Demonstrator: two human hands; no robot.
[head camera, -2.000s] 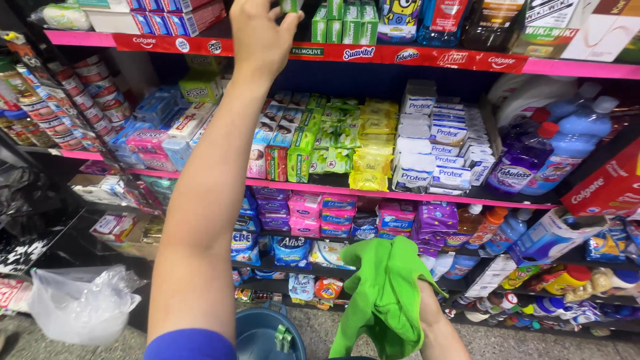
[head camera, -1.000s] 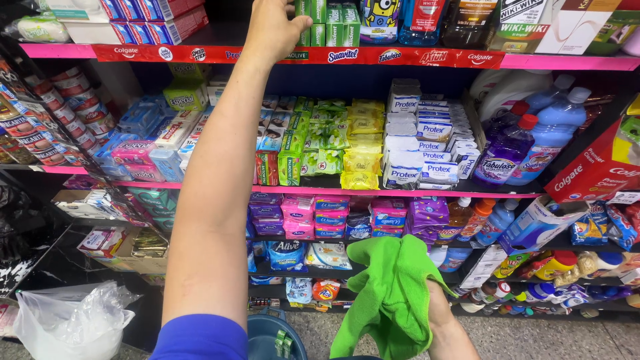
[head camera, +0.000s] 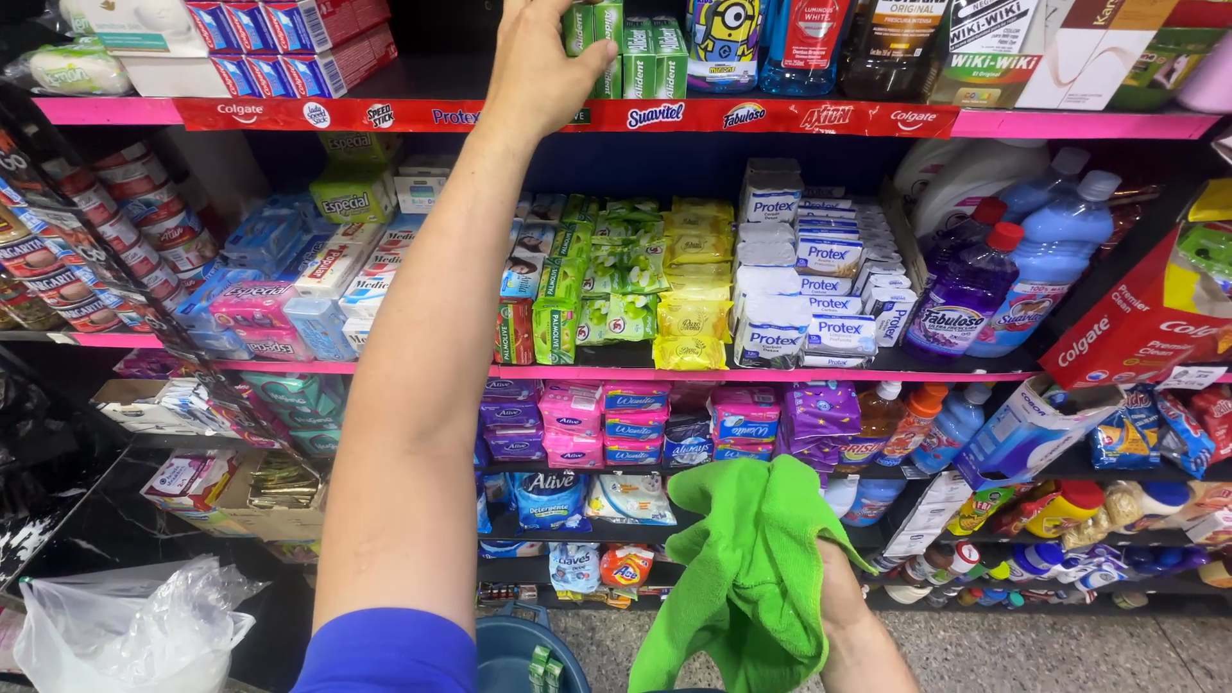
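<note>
My left hand (head camera: 544, 67) reaches up to the top shelf at the upper middle, its fingers at a green Alident toothpaste box (head camera: 606, 48); the fingertips are partly cut off by the frame's top edge, so a grip cannot be told. Beside it stand more green boxes (head camera: 654, 60) in a row. Low in the view, my right hand (head camera: 842, 587) is closed on a bright green cloth (head camera: 746, 577), which drapes over and hides most of the fingers. Below, a blue-grey plastic tub (head camera: 510, 650) holds several small green boxes (head camera: 545, 667).
Mouthwash bottles (head camera: 804, 43) stand right of the green boxes, red-and-blue cartons (head camera: 279, 43) to the left. The shelf edge (head camera: 616, 115) bears brand strips. Lower down are soap bars (head camera: 770, 327), purple cleaner bottles (head camera: 962, 298) and pad packs (head camera: 635, 423). A plastic bag (head camera: 135, 626) lies lower left.
Over the last two seconds my left hand has stayed up at the green boxes, its fingers shifting there. The green cloth has stayed in my right hand.
</note>
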